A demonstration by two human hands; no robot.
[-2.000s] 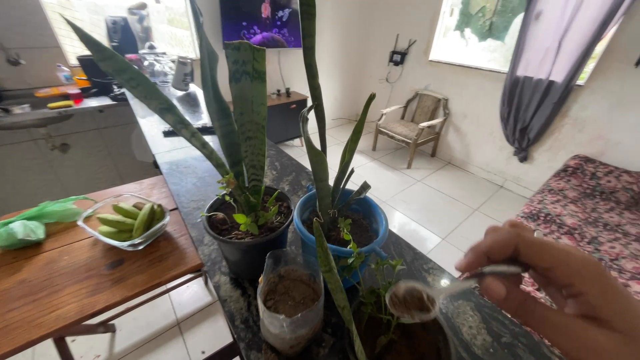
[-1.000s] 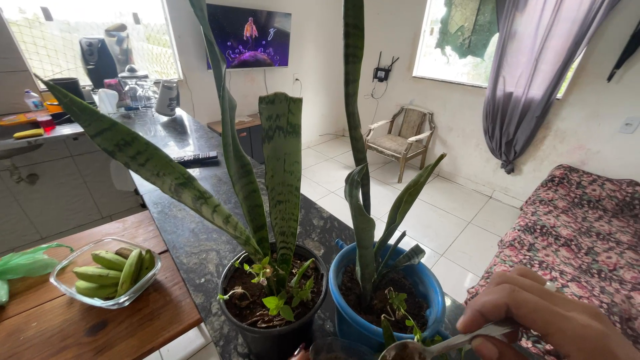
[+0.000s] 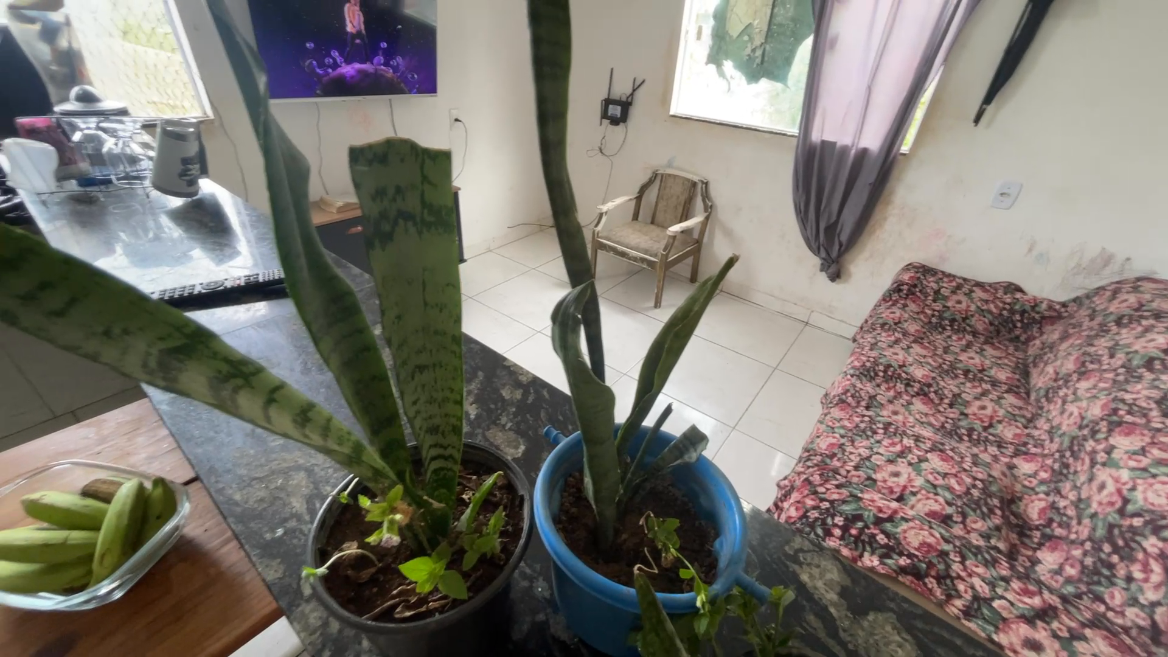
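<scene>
Neither of my hands shows in the head view. A snake plant (image 3: 411, 319) with broad banded leaves grows in a black plastic pot (image 3: 333, 602) at lower centre, with small leafy sprouts in its soil. Right of it, a blue plastic pot (image 3: 584, 584) with side handles holds another snake plant (image 3: 598, 411) and a thin trailing sprout. At the bottom edge, partly cut off, stand a short pointed leaf and small-leaved greenery (image 3: 771, 620); their container is hidden.
The pots stand on a dark granite counter (image 3: 502, 401). At left, a glass dish (image 3: 178, 538) of green bananas (image 3: 119, 529) rests on a wooden table (image 3: 219, 566). A remote control (image 3: 219, 285) lies farther back. A flower-patterned cover (image 3: 949, 438) spreads at right; an armchair (image 3: 652, 228) stands beyond.
My hand with the spoon, at the lower right in both earlier frames, has gone out of view. The view has shifted, and the clear container of soil seen earliest no longer shows.
</scene>
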